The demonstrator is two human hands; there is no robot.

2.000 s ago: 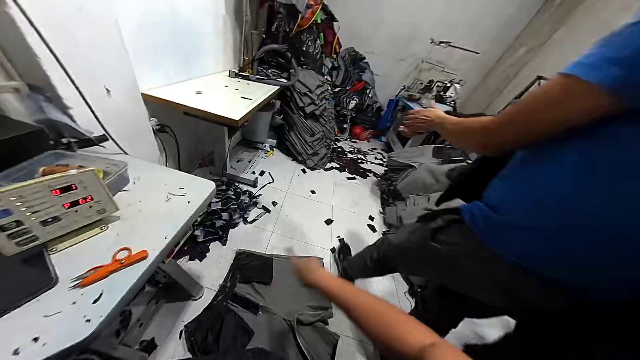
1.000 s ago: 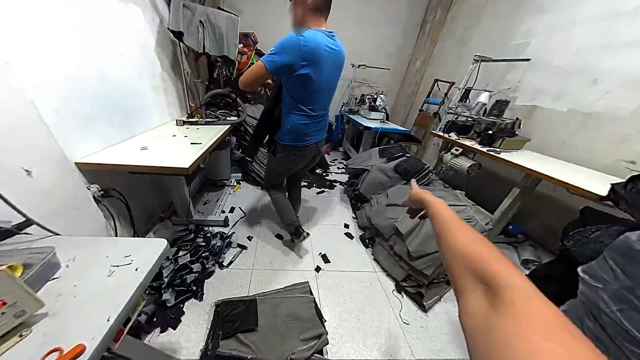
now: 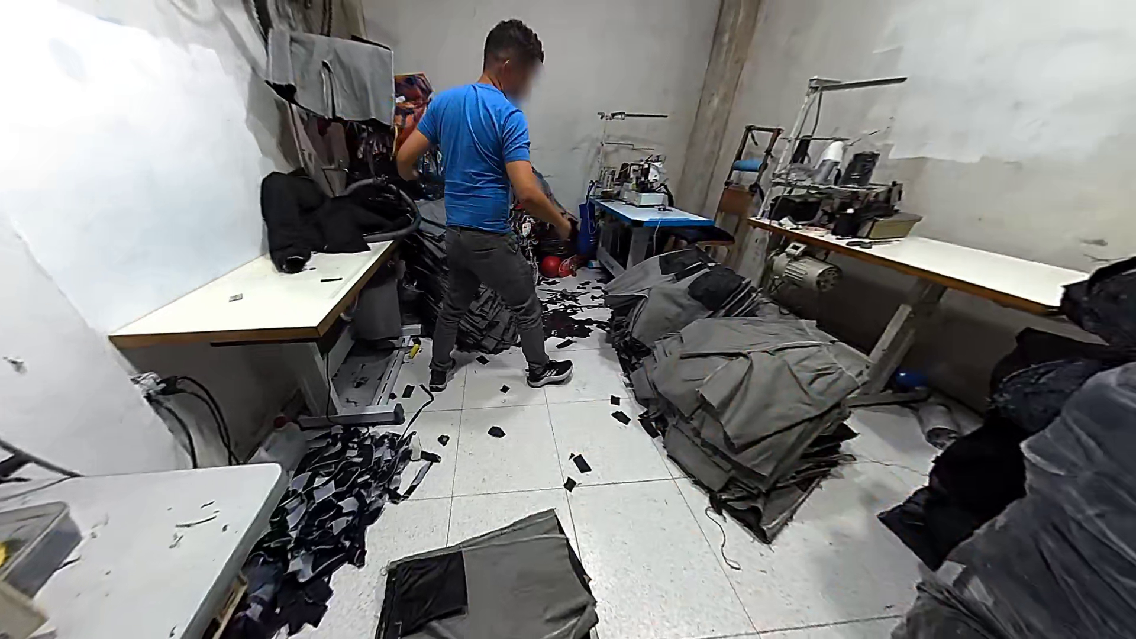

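Neither my left hand nor my right hand shows in the head view now. At the bottom centre, a grey fabric piece with a black panel [image 3: 515,577] lies on the tiled floor. Right of it rises a large stack of grey cut fabric [image 3: 745,390], with more grey and black pieces behind. A person in a blue shirt [image 3: 479,160] stands beyond, near the left table, with arms held out from the body. On that table [image 3: 222,302] rests a bunched black garment [image 3: 319,217].
Dark fabric strips [image 3: 333,506] heap beside the near white table [image 3: 160,524]. Sewing machines [image 3: 843,204] stand on the right table [image 3: 958,266] and on a blue-edged table [image 3: 652,215] at the back. Dark bundles [image 3: 1065,479] fill the right edge. Small scraps dot the floor.
My outstretched arm has left the view. Black cloth now lies on the left table, which held none of it before. The person's arm has lowered to the right. The view has swung right since the first frame.
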